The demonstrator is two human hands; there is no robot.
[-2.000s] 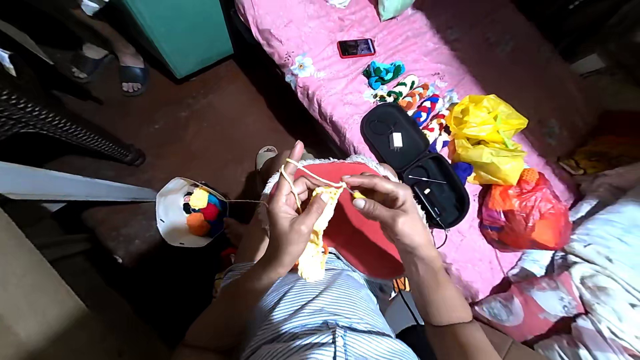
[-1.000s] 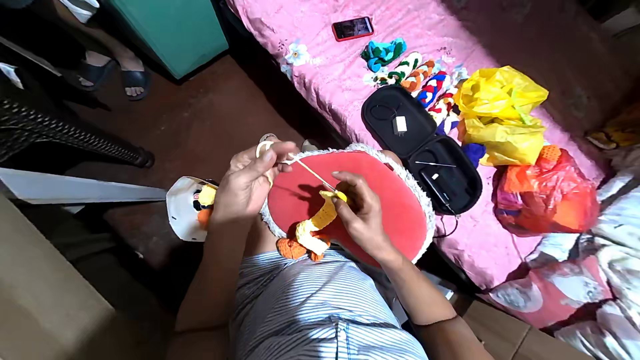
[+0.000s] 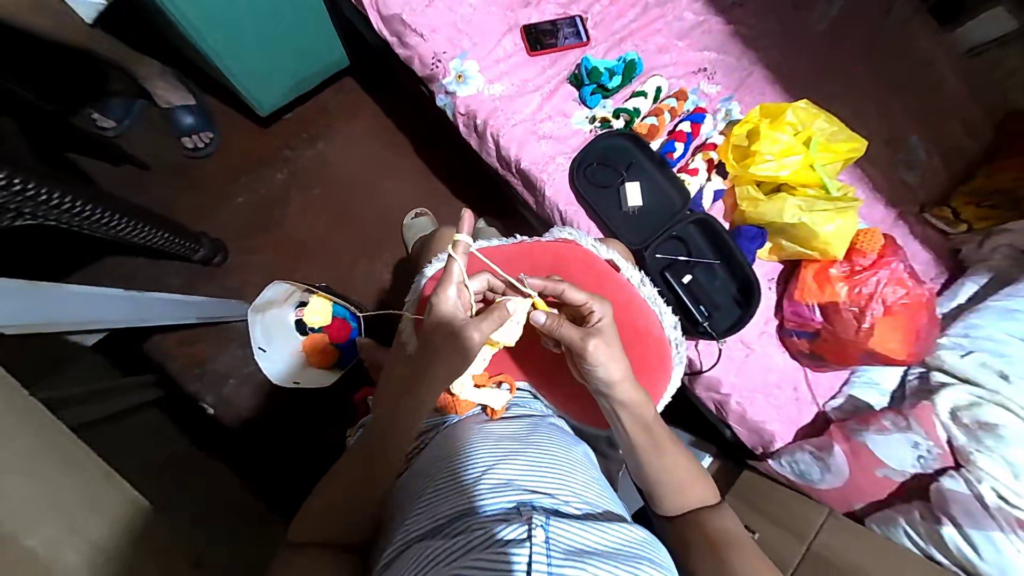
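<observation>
My left hand (image 3: pixel 464 308) has pale yarn (image 3: pixel 492 266) wrapped around its raised index finger and pinches the edge of a cream and yellow crocheted piece (image 3: pixel 506 330). In my right hand (image 3: pixel 578 326) is the yellow handle of a crochet hook (image 3: pixel 541 305); its tip is at the top of the piece, close to the left fingers. The strip hangs down to orange crocheted parts (image 3: pixel 498 394) near my lap, over a red cushion with a fluffy white edge (image 3: pixel 624 352). A strand runs left from my left hand to a white container (image 3: pixel 276 344) holding colored yarn balls (image 3: pixel 338 330).
On the pink bedspread (image 3: pixel 496 152) lie a phone (image 3: pixel 555 35), braided yarn pieces (image 3: pixel 661 116), an open black case (image 3: pixel 628 188), a yellow plastic bag (image 3: pixel 792 176) and a red plastic bag (image 3: pixel 864 304). Another person's sandaled foot (image 3: pixel 192 128) is at upper left, beside a green box (image 3: pixel 256 48).
One second ago my hands were apart with yarn stretched between them. Now they are close together at the crocheted piece, and my left index finger is raised with yarn around it.
</observation>
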